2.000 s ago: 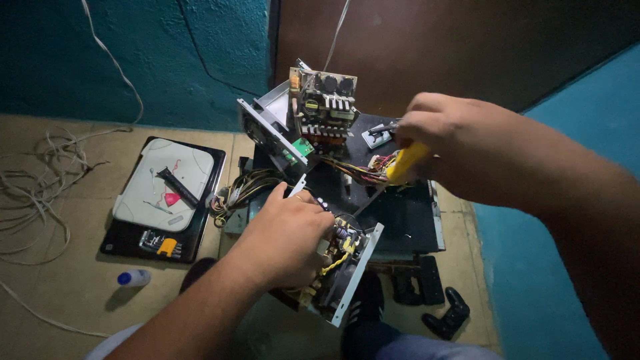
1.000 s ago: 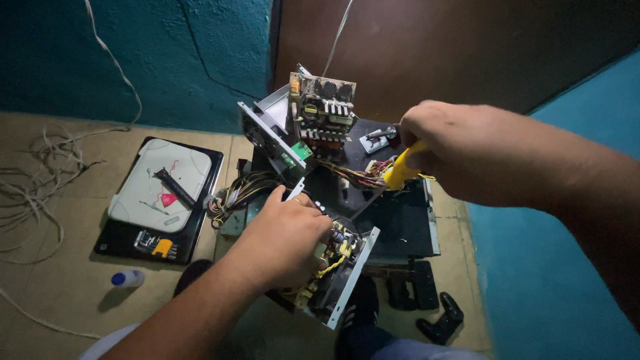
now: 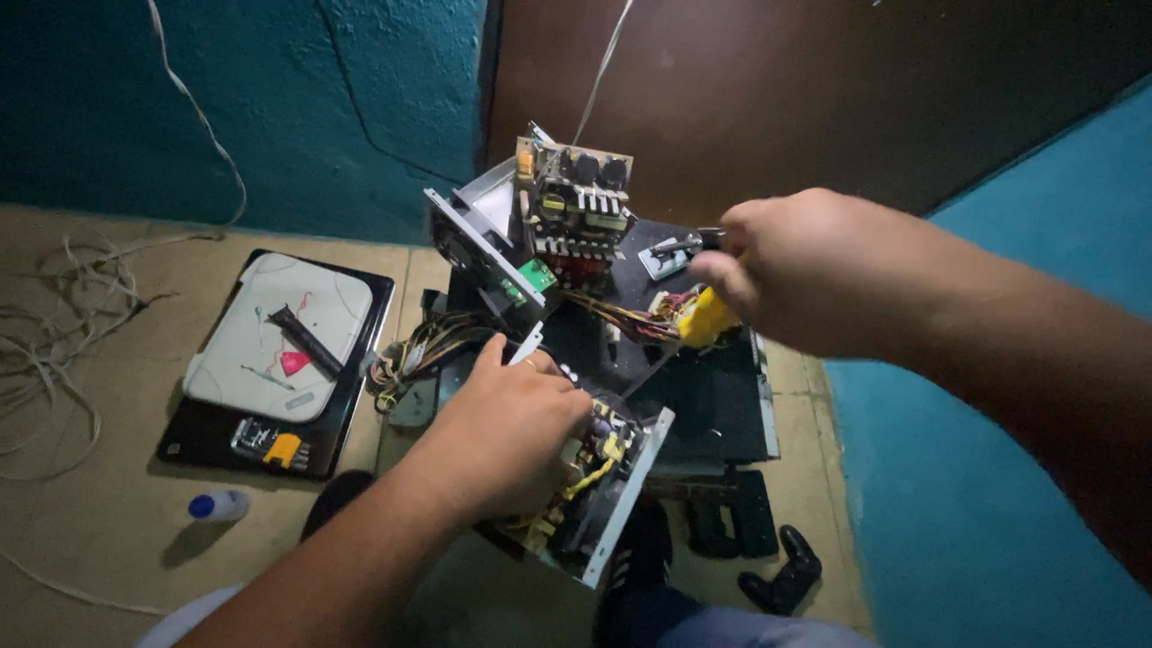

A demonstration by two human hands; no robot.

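Observation:
My left hand [image 3: 513,423] grips the metal casing of an opened power supply unit [image 3: 621,486], tilted near my knees, with yellow wiring inside. My right hand [image 3: 774,270] closes around a yellow-handled tool [image 3: 706,317], whose exact kind I cannot tell. The tool lies against the end of a bundle of coloured wires [image 3: 621,315]. Behind them stands an upright circuit board [image 3: 580,202] with capacitors and heat sinks, beside a metal housing [image 3: 486,243] that holds a fan and a small green board. More cables [image 3: 432,346] hang left of my left hand.
A dark laptop [image 3: 360,360] on the tiled floor bears a white tray [image 3: 225,351] with a black strip and small parts. A bottle with a blue cap [image 3: 219,506], a black game controller [image 3: 783,571] and a coiled white cable [image 3: 54,360] lie about. Small metal parts [image 3: 666,256] rest near the board.
My right hand has shifted slightly and its grip on the yellow tool looks different. My left hand stays on the power supply casing.

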